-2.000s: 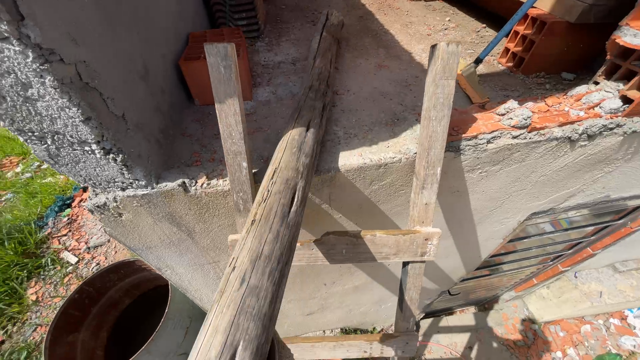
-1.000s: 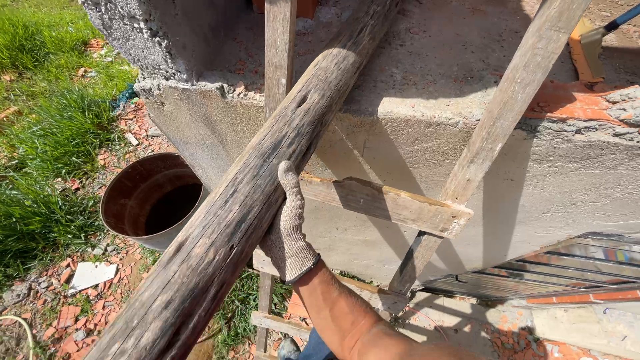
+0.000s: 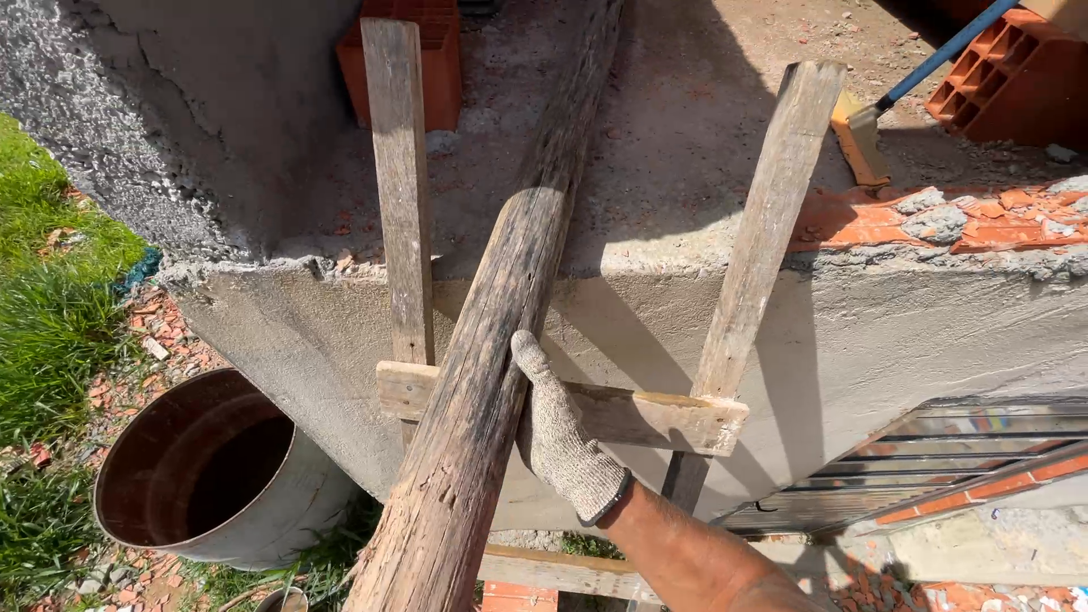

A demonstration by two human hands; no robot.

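Note:
A long weathered wooden pole (image 3: 489, 365) runs from the bottom of the view up over the edge of a concrete slab (image 3: 663, 204). My right hand (image 3: 565, 425), in a knitted work glove, is against the pole's right side, thumb along it; its fingers are hidden beneath the wood. A wooden ladder stands against the wall, with a left rail (image 3: 404, 187), a right rail (image 3: 756, 246) and a rung (image 3: 646, 416) behind the pole and glove. Lower down, another rung (image 3: 569, 571) crosses under the forearm. My left hand is not in view.
An open metal drum (image 3: 297, 501) stands on rubble and grass at the lower left. Hollow clay bricks (image 3: 442, 76) sit on the slab, and a blue-handled tool (image 3: 943, 55) lies at the upper right. Broken brick edges (image 3: 1011, 217) and a metal grille (image 3: 901, 467) are at the right.
Two seconds ago no hand showed; one second ago my gloved right hand was on the pole, as now. The pole's upper end, visible on the slab at first, now runs out of the top of view.

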